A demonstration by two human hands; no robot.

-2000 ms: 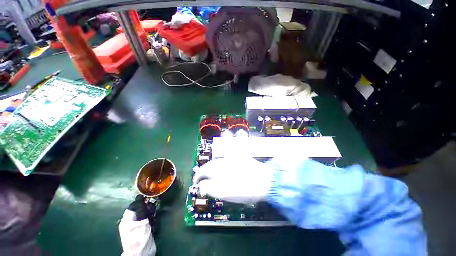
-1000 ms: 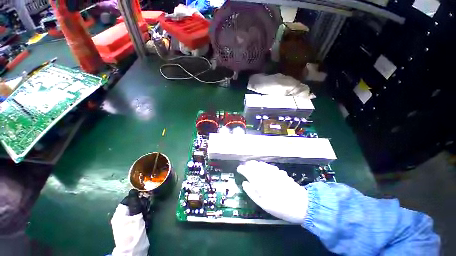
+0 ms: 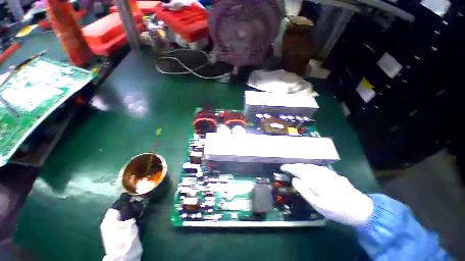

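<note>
A green circuit board (image 3: 229,196) lies on the green mat, with two long white heatsinks (image 3: 270,148) and a pair of red-copper chokes (image 3: 205,122). My right hand (image 3: 329,191), white-gloved, is over the board's front right part; its fingertips are near a dark component, and no tool shows in it. Whether it touches or holds a part cannot be told. My left hand (image 3: 122,219), white glove with black fingertips, holds the metal cup (image 3: 144,175) by its handle. Amber liquid and a thin stick are in the cup.
Another green board (image 3: 46,89) is at the left. A purplish fan (image 3: 244,30), a looped white cable (image 3: 188,66) and a white cloth (image 3: 280,84) are at the back. Red foam pieces (image 3: 188,23) and an orange-wrapped post (image 3: 66,35) stand back left. Dark crates with labels (image 3: 390,66) are at the right.
My right hand has moved rightward from the board's left side, uncovering parts there. The cup remains in my left hand. The whole view has shifted slightly.
</note>
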